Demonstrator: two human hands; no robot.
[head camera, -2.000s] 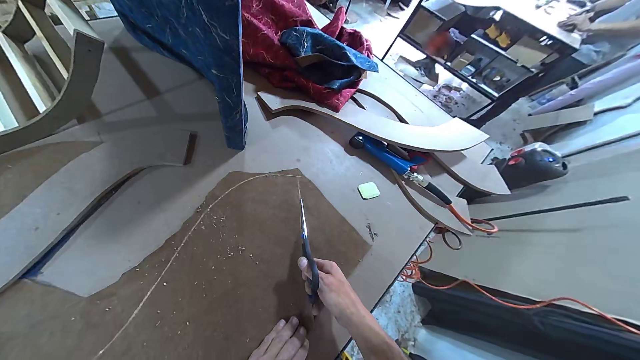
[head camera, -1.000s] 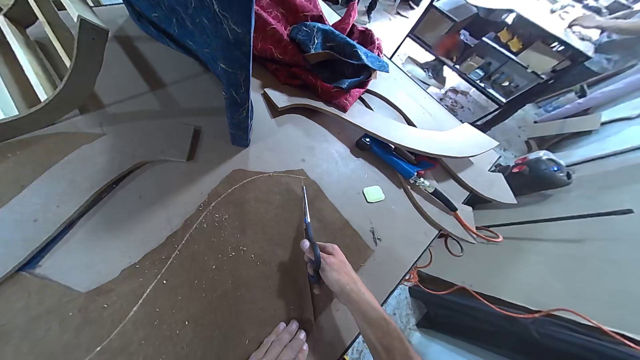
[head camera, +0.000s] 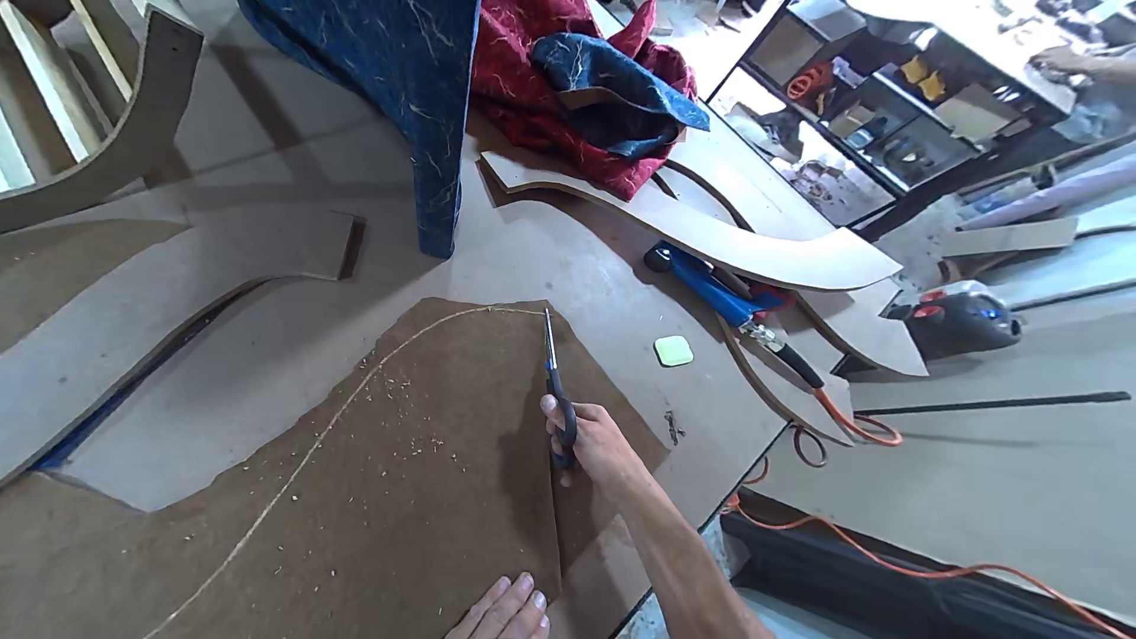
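My right hand (head camera: 593, 444) grips a pair of scissors (head camera: 557, 382) with dark handles, its blades pointing away from me to the top edge of a brown sheet of fabric or hide (head camera: 426, 470). A straight cut runs through the sheet from the blades down past that hand. My left hand (head camera: 506, 611) lies on the sheet near the bottom edge of the view, fingers together and partly out of frame. A pale curved line and scattered crumbs mark the sheet's surface. Right of the blades lies a small light-green square piece (head camera: 674, 351).
Curved board pieces (head camera: 710, 232) and a blue air tool (head camera: 710, 286) with an orange hose (head camera: 848, 422) lie at the right. Red cloth (head camera: 568, 115) and blue cloth (head camera: 435, 115) are at the back. A wooden frame (head camera: 160, 98) stands upper left. Another person's hand (head camera: 1061, 62) is far off.
My right hand has moved slightly away from me along the sheet with the scissors, and the cut shows more plainly behind the blades. My left hand stays on the sheet.
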